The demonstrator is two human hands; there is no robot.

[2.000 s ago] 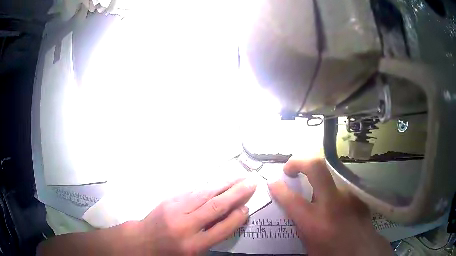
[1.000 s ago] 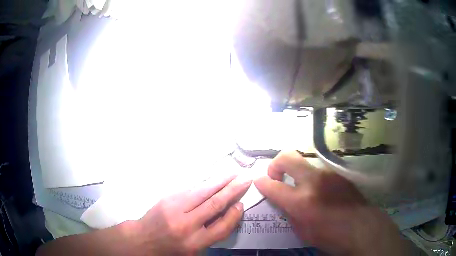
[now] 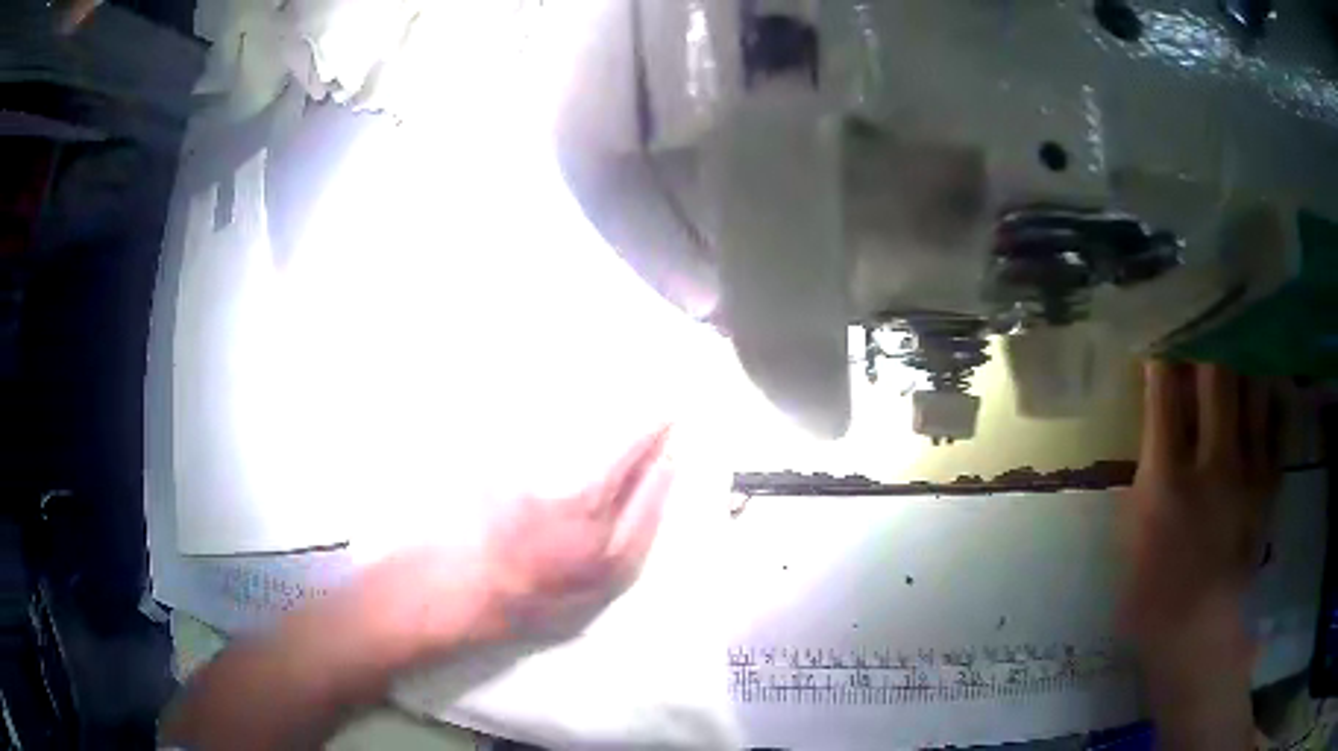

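A white cut fabric panel (image 3: 631,660) lies under and beside my left hand and reaches the table's front edge. Its far part is lost in the lamp's glare. My left hand (image 3: 550,536) rests on the cloth, fingers extended, blurred and partly bleached. My right hand (image 3: 1211,470) is at the far right, off the cloth, with its fingers pointing to the back below the machine head (image 3: 939,191); its fingertips are hidden beneath the green panel's edge. Whether it holds anything cannot be seen. The needle and presser foot are hidden by glare.
A second white panel (image 3: 220,396) with a dark-grey rectangle lies at left. Crumpled cream cloth (image 3: 345,52) is at the back left. The green control panel (image 3: 1277,308) is at right. A printed ruler (image 3: 910,675) runs along the front edge. The tension dial (image 3: 944,396) hangs above the yellowish bed.
My right hand has left the cloth and moved far right. My left hand has shifted slightly left, and the cloth's near part now hangs towards the front edge. The view has turned right.
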